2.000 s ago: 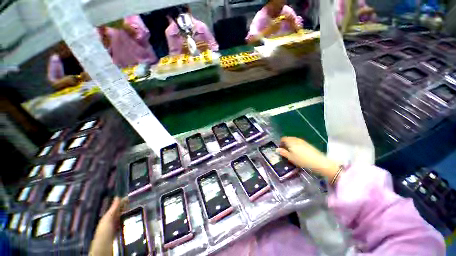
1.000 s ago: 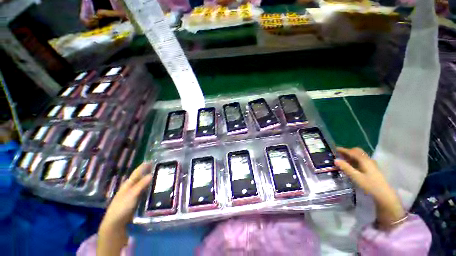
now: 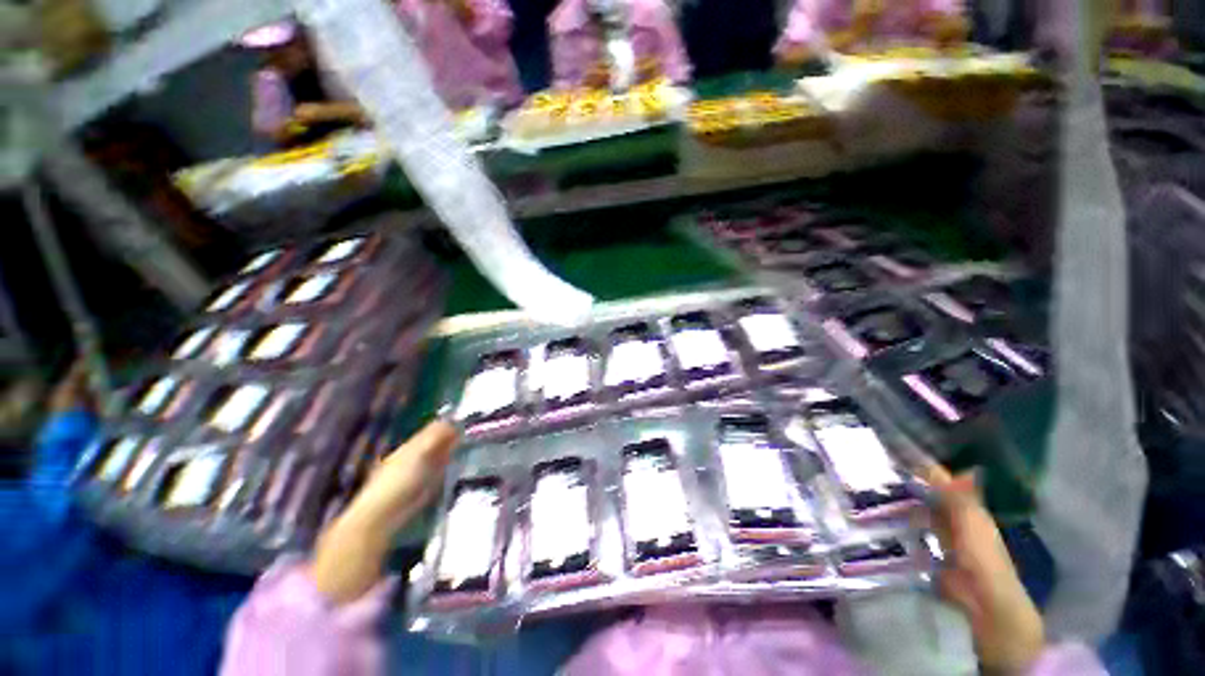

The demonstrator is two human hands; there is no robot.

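A clear plastic phone tray [image 3: 529, 442] with two rows of phones is in front of me. The phone screens [image 3: 657, 495] look bright white, with black ends and pinkish rims. My left hand [image 3: 383, 508] holds the tray's left edge. My right hand [image 3: 981, 561] holds its right edge, and its fingers are blurred. The tray looks tilted; whether it touches the bench cannot be told.
Stacked filled trays [image 3: 251, 396] stand at left. Another tray of phones [image 3: 846, 284] lies behind at right on the green bench [image 3: 634, 258]. White label strips hang at left [image 3: 423, 145] and right [image 3: 1090, 330]. Workers in pink [image 3: 615, 40] sit across the line.
The tray is still between both hands, and its screens now look whiter. Another tray of phones now shows on the bench behind it at right. The view has shifted, and the left strip's end has swung.
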